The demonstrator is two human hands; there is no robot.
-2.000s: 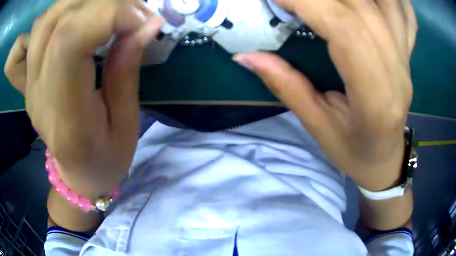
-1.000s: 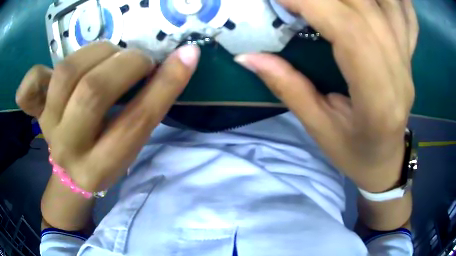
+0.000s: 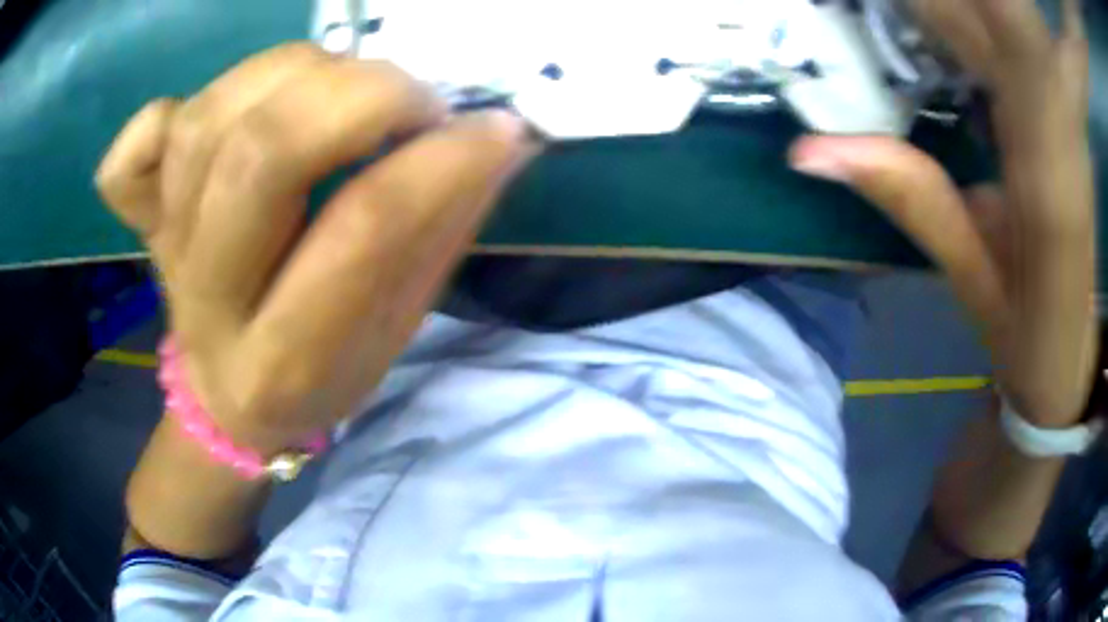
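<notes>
The wheel bracket assembly (image 3: 608,91), a pale metal plate with small dark holes and a scalloped lower edge, is cut off by the top of the picture and washed out by glare. Shiny beaded edge parts (image 3: 741,97) show in its notches. My left hand (image 3: 304,231) has thumb and fingers pinched together at a notch of the lower edge; any small part between the fingertips is hidden. My right hand (image 3: 1008,182) is blurred at the right end of the unit, fingers over it and thumb apart below the edge.
The green bench top (image 3: 632,201) runs under and around the unit, its front edge close to my white-clothed body. A grey floor with a yellow line (image 3: 917,386) shows beyond the bench edge. Dark wire mesh shows at the lower left corner.
The assembly and my right hand have shifted right. My left hand first moved right from the plate's left part to a notch, then further right, staying at the lower edge. The wheel discs no longer show clearly.
</notes>
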